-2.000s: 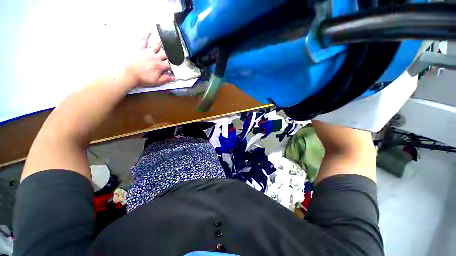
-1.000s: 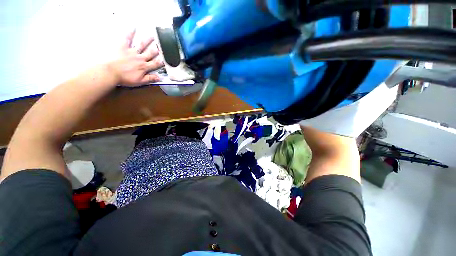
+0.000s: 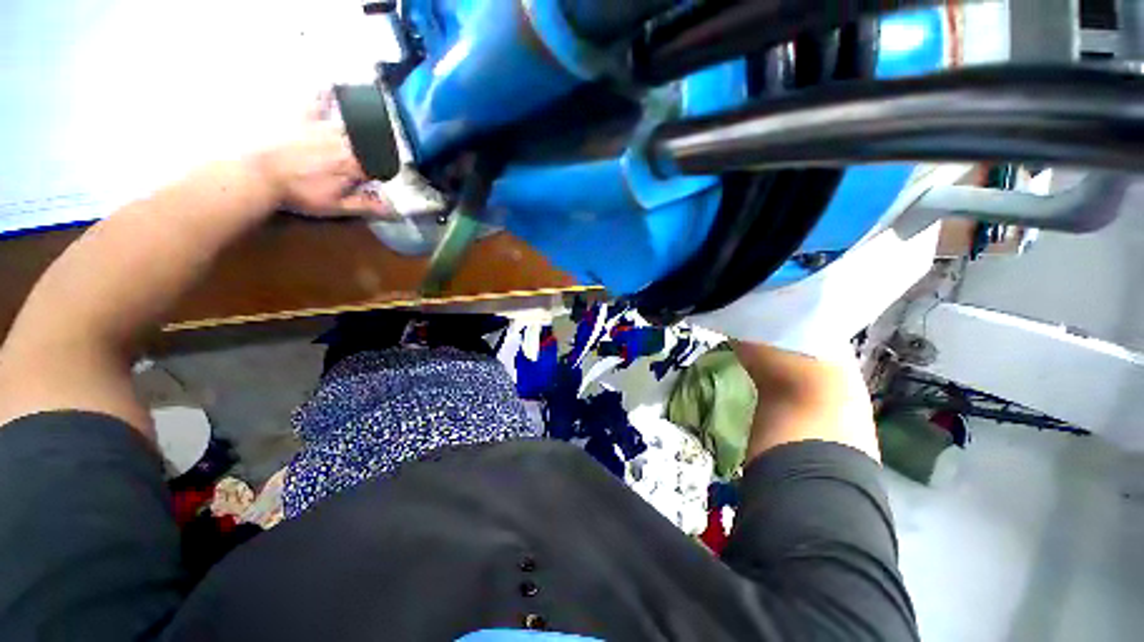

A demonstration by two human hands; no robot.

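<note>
The straight-knife cutting machine, with its large blue and white motor body, fills the upper middle and right. Its grey foot and guard parts stand at the edge of the fabric lay. My left hand lies on the white marker paper, right beside the machine's front; its fingers are partly hidden behind a grey machine part. A dark blue edge of the lay shows under the paper at the left. My right forearm reaches up behind the motor; my right hand is hidden by the machine.
The brown cutting table's edge runs across in front of me. Thick black cables cross the upper right. Navy, white, red and green scraps lie on the floor below. A dark thin frame stands at the right.
The machine has moved left in the picture and the cable hangs lower. The fingers of my left hand were spread in view; they are now partly covered by the machine.
</note>
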